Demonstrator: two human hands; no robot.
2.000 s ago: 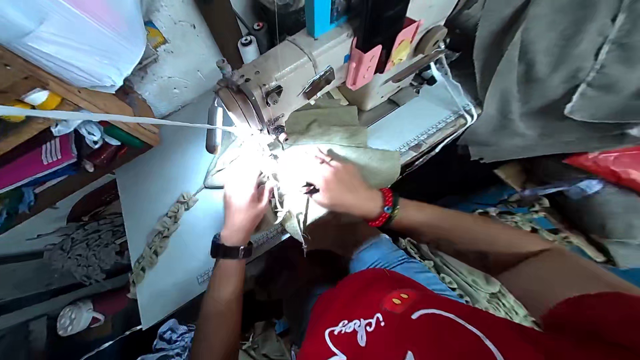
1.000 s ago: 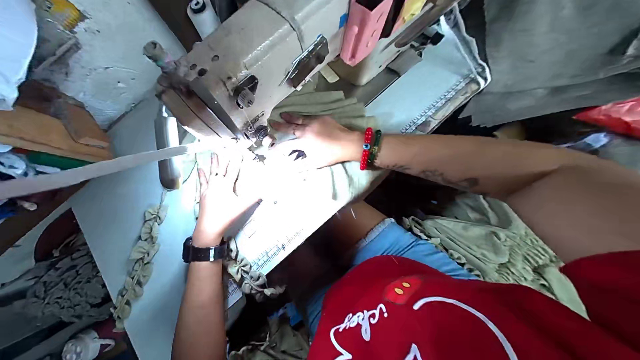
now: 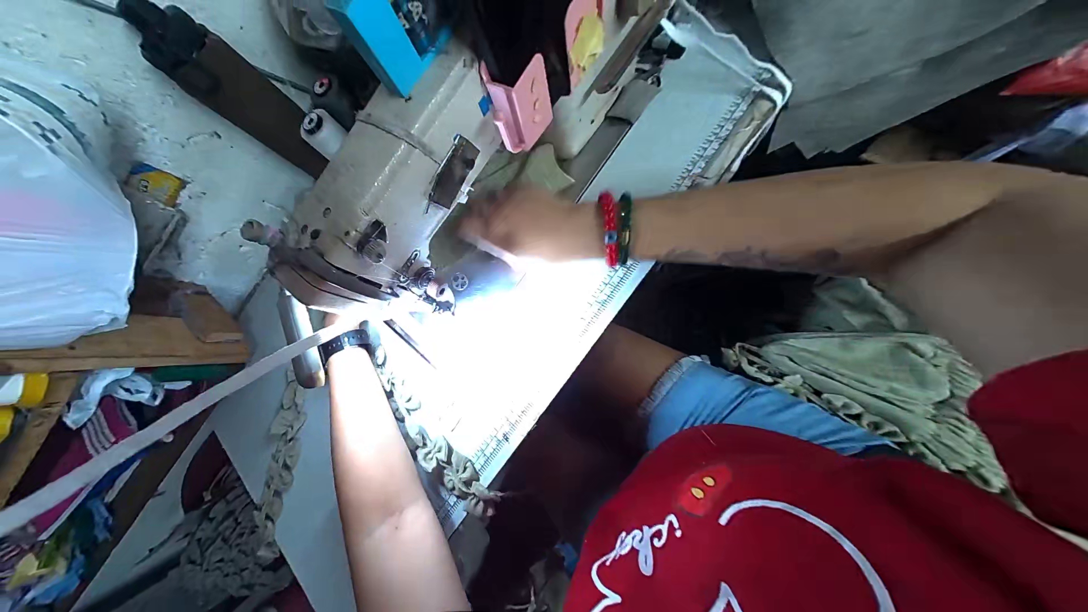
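A light-coloured sewing machine (image 3: 391, 161) stands over a pale bed marked with ruler scales (image 3: 527, 399). My right hand (image 3: 531, 223), blurred, is beside the machine arm, at a piece of olive-green fabric (image 3: 544, 170); whether its fingers grip the cloth is unclear. My left hand is hidden behind the machine head and the lamp's glare; only the forearm and a black wristwatch (image 3: 344, 342) show. A gathered green fabric trim (image 3: 438, 450) lies along the bed beside my left forearm. Another gathered strip (image 3: 285, 450) hangs to its left.
A pale strap (image 3: 187, 406) crosses from the lower left to the needle area. A pink holder (image 3: 520, 102) and a blue box (image 3: 387, 42) sit on the machine. Thread spools (image 3: 323, 132) stand behind it. A wooden shelf (image 3: 110, 344) is at the left, and ruffled green cloth (image 3: 884, 391) lies at the right.
My left hand has moved behind the machine head, out of sight. The right hand has moved away from the needle area. The green fabric no longer lies in front of the machine.
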